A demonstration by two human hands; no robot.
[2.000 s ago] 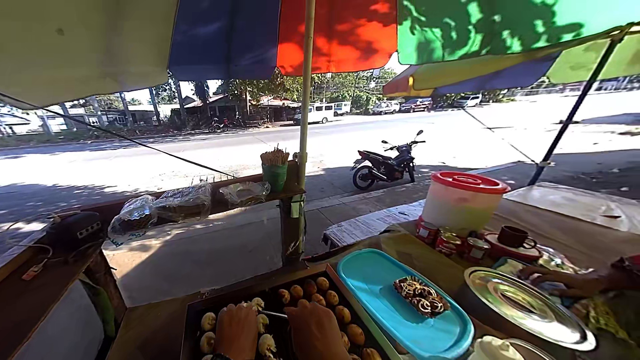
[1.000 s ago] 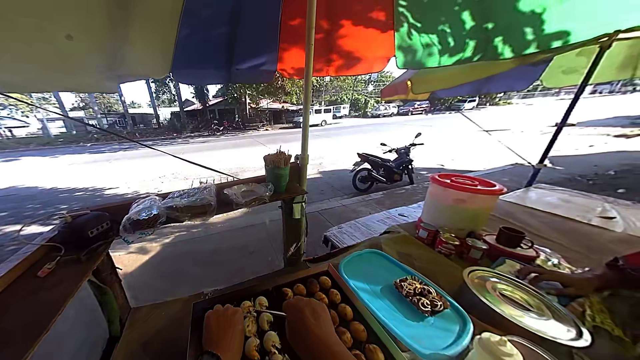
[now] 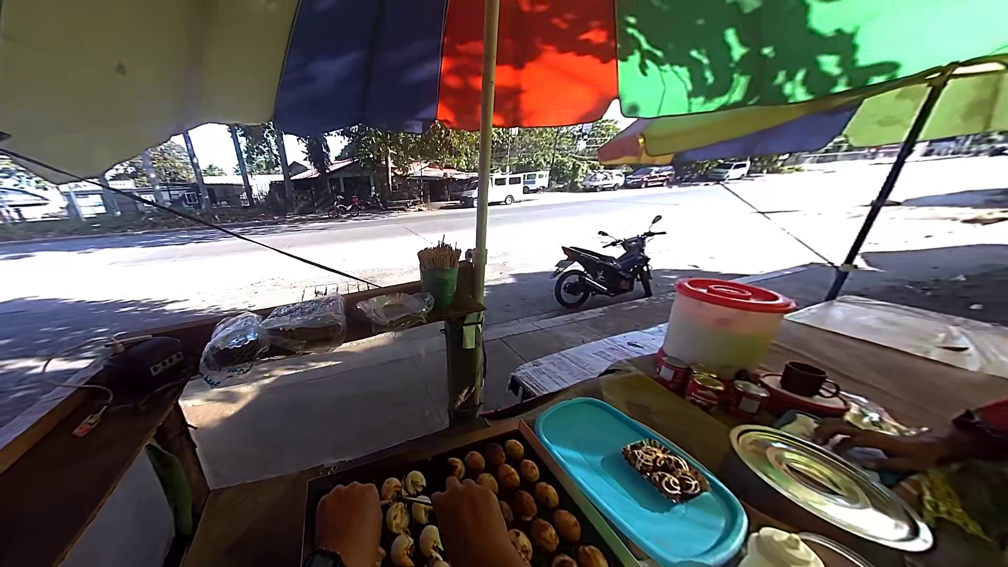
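Observation:
My left hand (image 3: 347, 520), with a dark watch at the wrist, is over the left part of a dark griddle pan (image 3: 526, 441) with rows of round holes. My right hand (image 3: 472, 520) is just beside it. A thin stick (image 3: 408, 499) spans between the two hands, its ends at the fingers; both hands seem closed on it. Pale, partly turned batter balls (image 3: 397, 517) lie around and between the hands. Browned round balls (image 3: 543, 534) fill the right side of the pan. The fingertips are mostly hidden behind the knuckles.
A turquoise tray (image 3: 567, 441) with a sauce-topped snack (image 3: 665, 470) adjoins the pan. Right of it are a metal lid (image 3: 827, 488), a red-lidded bucket (image 3: 720, 331), cans and a co-worker's hand (image 3: 874, 449). A pole (image 3: 486, 157) and a green cup of sticks (image 3: 439, 283) stand ahead.
Both hands have shifted slightly over the pan, staying close together with the stick between them. The pale balls around them show in different positions.

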